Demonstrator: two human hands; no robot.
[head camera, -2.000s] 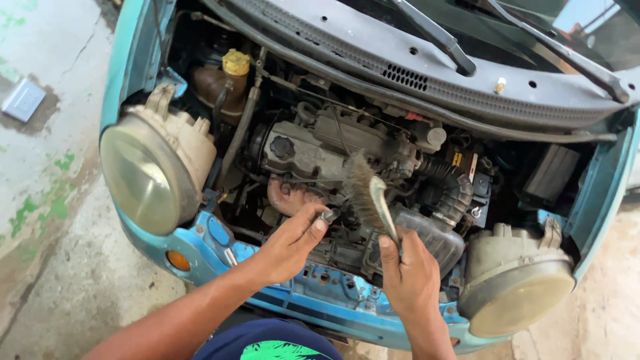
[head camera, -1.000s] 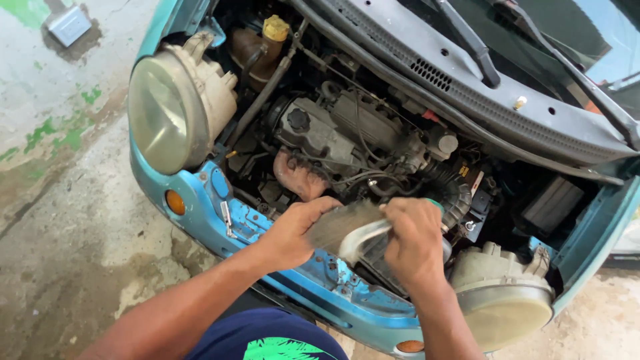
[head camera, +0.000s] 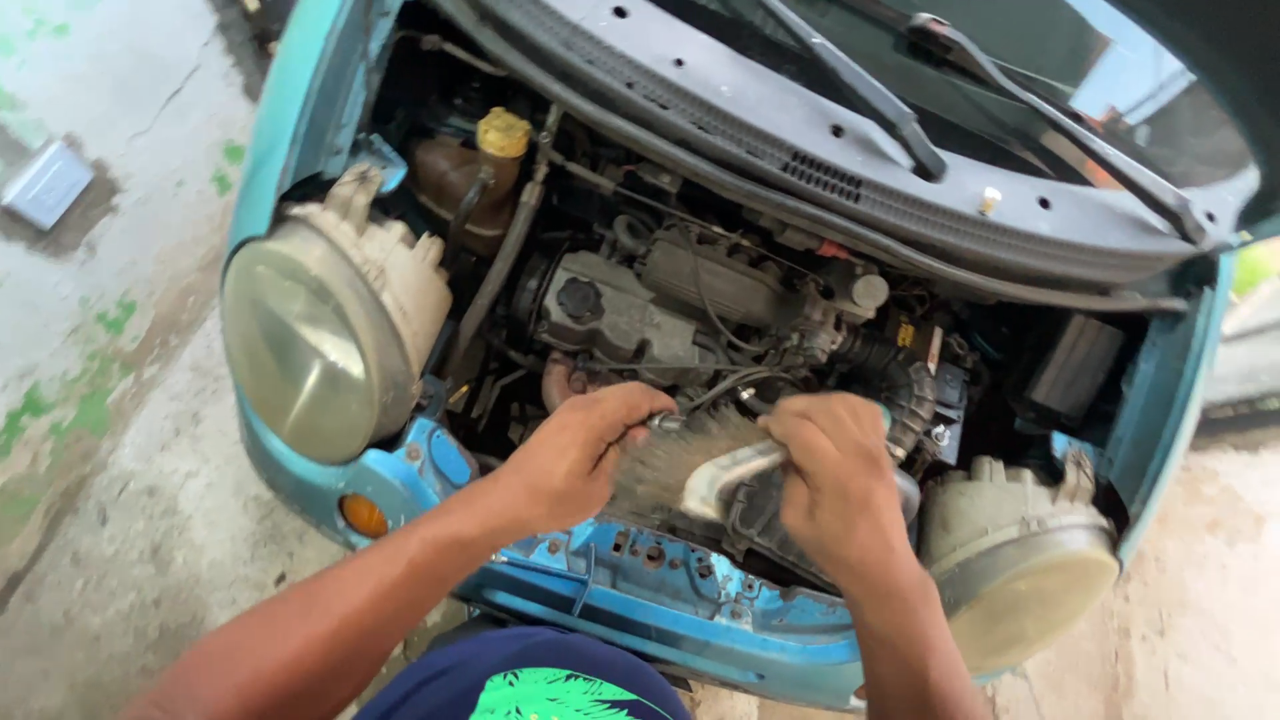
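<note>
My right hand (head camera: 835, 470) is closed around the handle of a pale-backed brush (head camera: 725, 480), whose bristles are blurred and lie close to my left hand. My left hand (head camera: 580, 455) pinches a small metal part (head camera: 667, 421) between thumb and fingers, at the bristles' upper edge. What the part is exactly cannot be told; it may be joined to the cable beside it. Both hands are over the front of a car's engine bay. Just behind them is the engine's valve cover (head camera: 620, 325) with a black oil filler cap (head camera: 579, 299).
Two loose-looking headlamps stand at the left (head camera: 310, 340) and right (head camera: 1025, 570) of the blue front panel (head camera: 660, 600). A brown reservoir with a yellow cap (head camera: 503, 133) is at the back left. A ribbed intake hose (head camera: 910, 400) runs right of my right hand.
Two seconds ago the brush stood more upright, its bristles away from my left hand; now it lies across, beside that hand. The view has shifted and turned.
</note>
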